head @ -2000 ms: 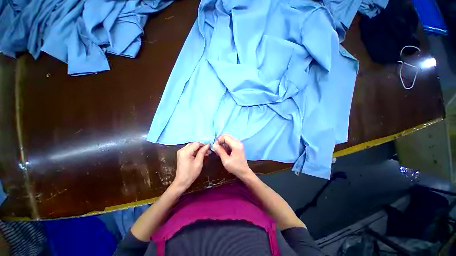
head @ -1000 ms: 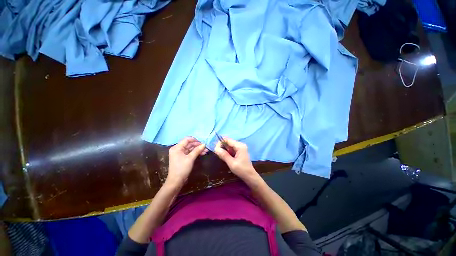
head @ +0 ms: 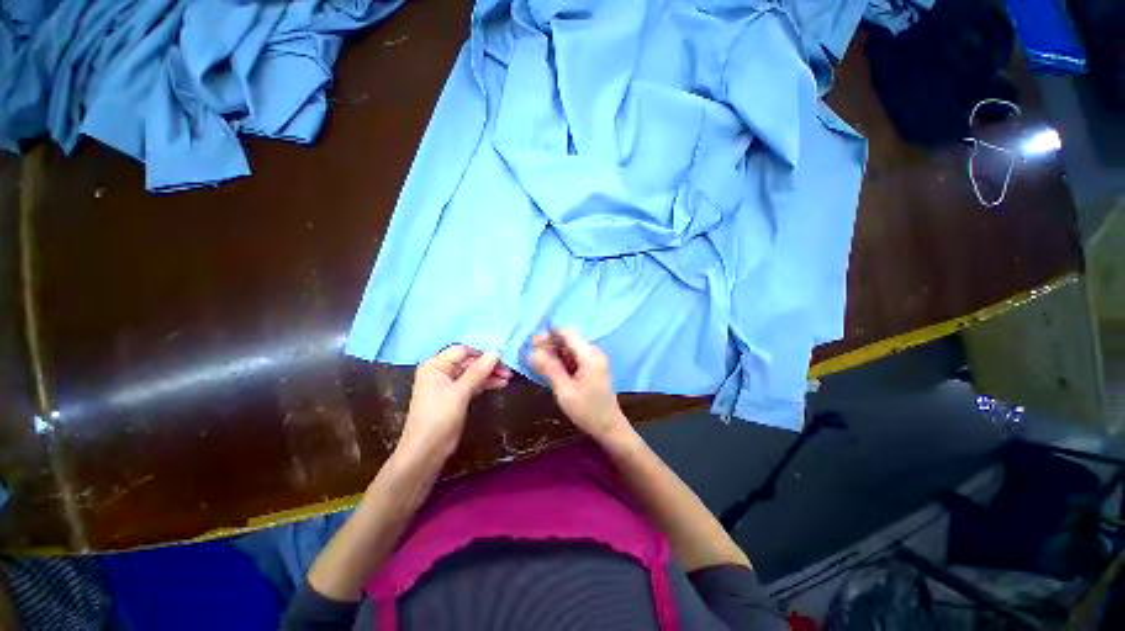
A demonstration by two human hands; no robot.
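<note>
A light-blue garment (head: 629,173) lies spread on the brown table, its hem towards me. A gathered seam crosses its lower middle and a sleeve end hangs past the hem at the right. My left hand (head: 447,385) pinches the hem between thumb and fingertips. My right hand (head: 580,380) is just to the right, over the hem, its fingers curled and slightly blurred. Whether it holds a small tool is hidden in the fingers.
The glossy brown table (head: 185,296) has a yellow front edge. A heap of blue garments (head: 210,74) lies at the upper left. A black bundle (head: 940,68) and a white cord loop (head: 991,154) lie at the upper right. Dark bagged items are at the lower right.
My right hand has moved slightly away from my left, and the dark pointed tool seen in it one second ago no longer shows. The whole view has shifted slightly.
</note>
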